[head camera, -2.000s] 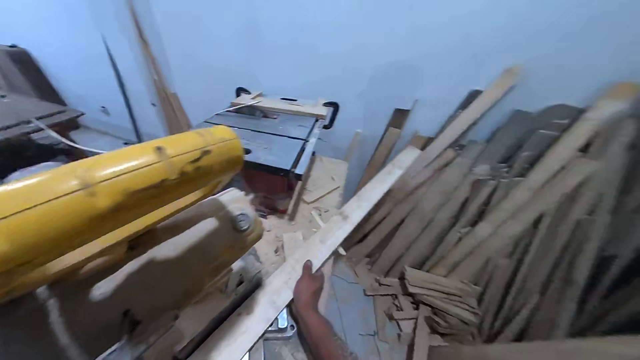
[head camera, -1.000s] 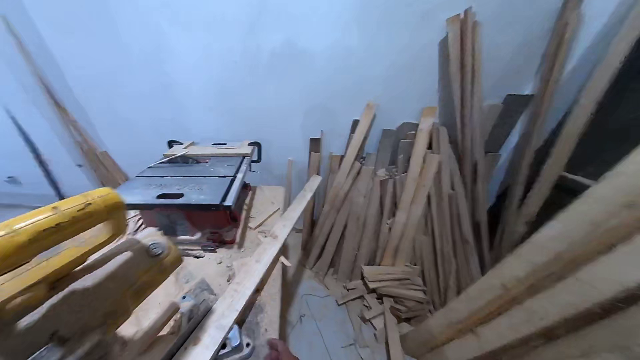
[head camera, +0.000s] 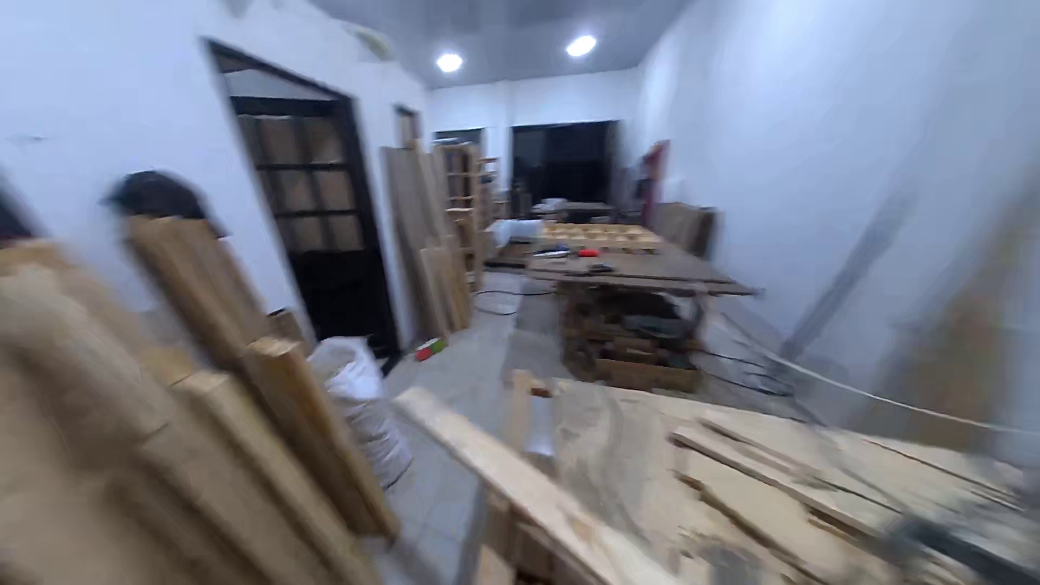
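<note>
A long pale wooden board (head camera: 520, 487) runs from the bottom edge of the head view up and left, its far end over the floor beside a sawdust-covered workbench (head camera: 617, 431). Neither my left hand nor my right hand shows in this view, so whatever grips the board is hidden below the frame. Thin wood strips (head camera: 772, 479) lie in the sawdust on the bench. The picture is blurred.
Thick planks (head camera: 276, 422) lean at the left, with a white sack (head camera: 357, 398) behind them. Farther off, a worktable (head camera: 650, 268) holds a wooden lattice piece (head camera: 601, 236) and tools. A pale cord (head camera: 861, 392) stretches across the right side. More boards (head camera: 422, 236) stand by the doorway.
The view has swung far round, from the table saw and leaning offcuts to the long room. The hand seen on the board two seconds ago is out of view.
</note>
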